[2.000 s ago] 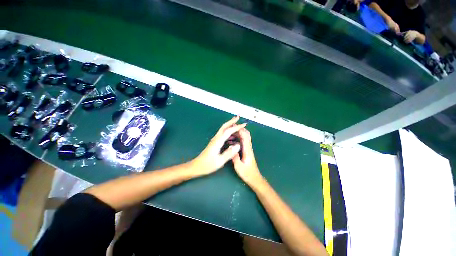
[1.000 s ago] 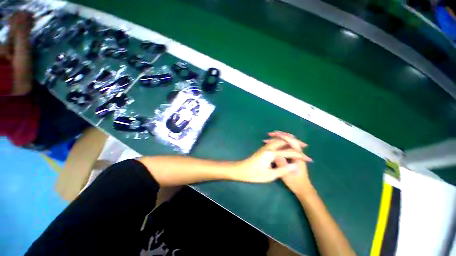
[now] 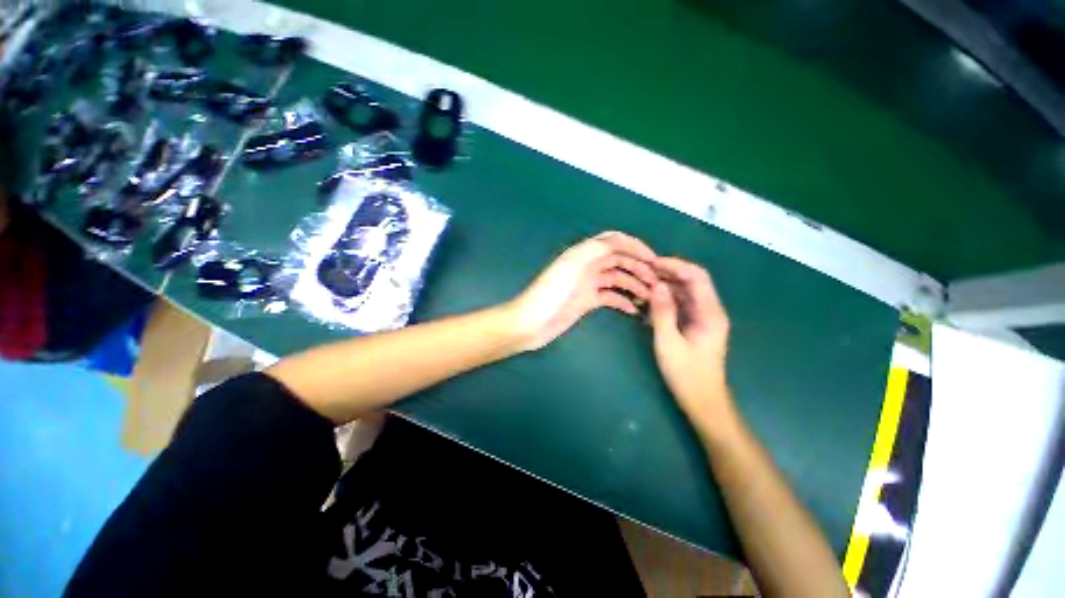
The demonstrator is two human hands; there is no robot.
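My left hand (image 3: 587, 289) and my right hand (image 3: 694, 331) are bare and held together over the dark green bench top, fingertips touching near the middle. The fingers are curled, and no item shows in them; the space between the fingertips is partly hidden. To the left of my hands lies a black oval item in a large flat clear bag (image 3: 370, 254). An unbagged black palm-sized item (image 3: 439, 126) lies near the white edge strip. Many bagged black items (image 3: 286, 140) are clustered at the left.
A white edge strip (image 3: 654, 193) separates the bench from a green conveyor belt (image 3: 701, 94). A yellow-black strip (image 3: 882, 473) and white sheets (image 3: 993, 456) are at the right. A cardboard carton (image 3: 167, 376) stands below the bench at left, beside another person's red clothing (image 3: 23, 292).
My fingers were crossed over each other a second ago; now they are less interlaced and meet at the tips. The view has shifted, and the other person's arm at left is out of view.
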